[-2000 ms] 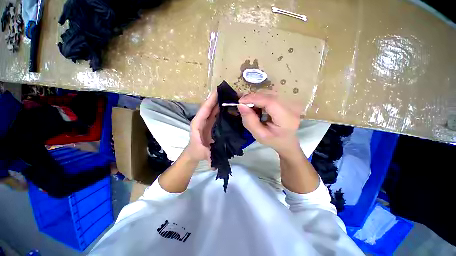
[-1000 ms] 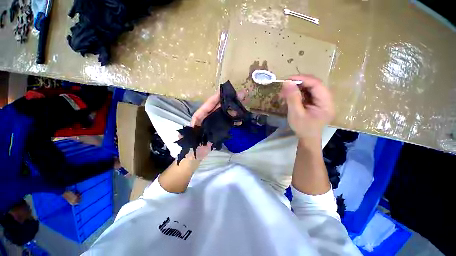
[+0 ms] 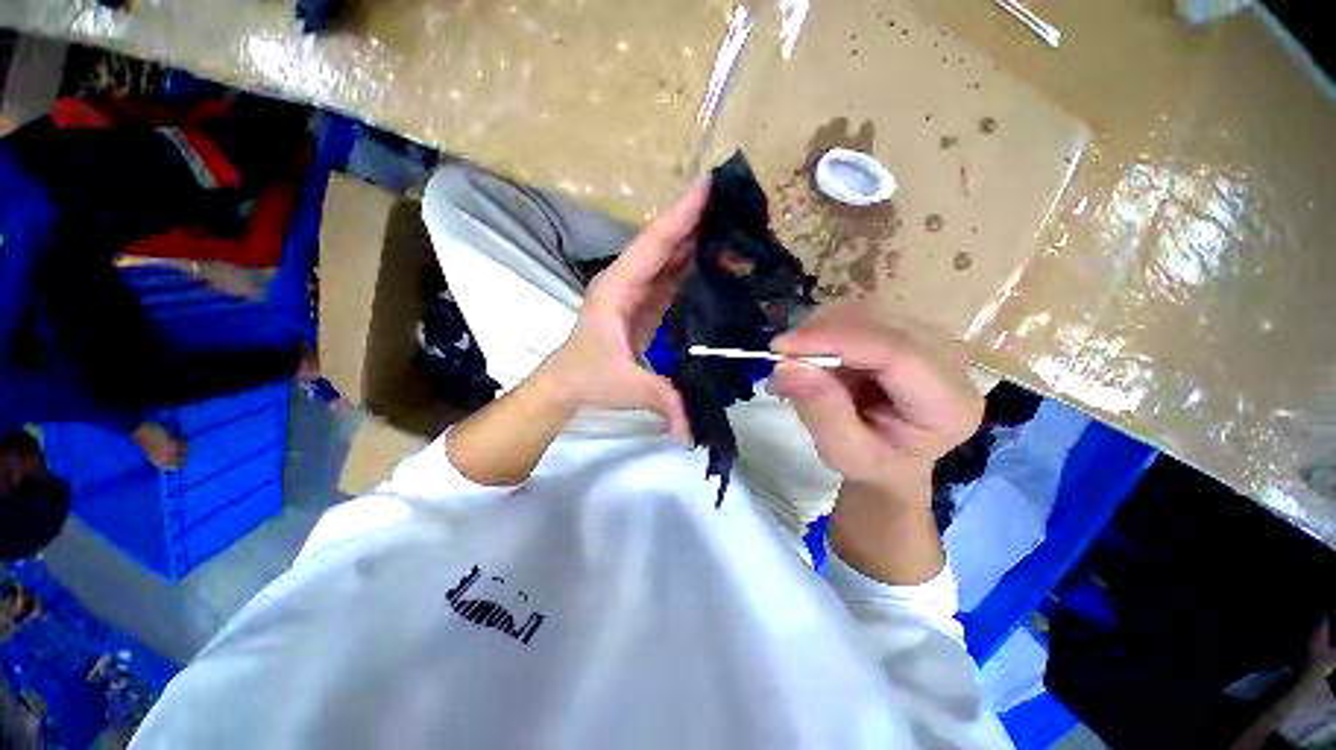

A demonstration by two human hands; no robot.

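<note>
My left hand (image 3: 623,330) holds a limp black workpiece (image 3: 721,293) with jagged edges over my lap, its lower end hanging down. My right hand (image 3: 887,388) pinches a thin white cotton swab (image 3: 755,355) by its right part. The swab's left tip lies over the workpiece; whether it touches cannot be told. The small white oval glue dish (image 3: 856,177) stands beyond my hands on the work board (image 3: 1011,161), which has dark wet spots around the dish.
Spare swabs (image 3: 1030,21) lie at the bench's far edge of view. An open cardboard carton (image 3: 366,293) and a blue crate (image 3: 191,484) stand at the left, where a person in dark clothing reaches down. A blue tote (image 3: 1048,528) with a white sheet is at the right.
The swab has moved from the dish back to the workpiece with my right hand. My left hand has turned the workpiece more upright. The view has shifted, and the black pile has nearly left it.
</note>
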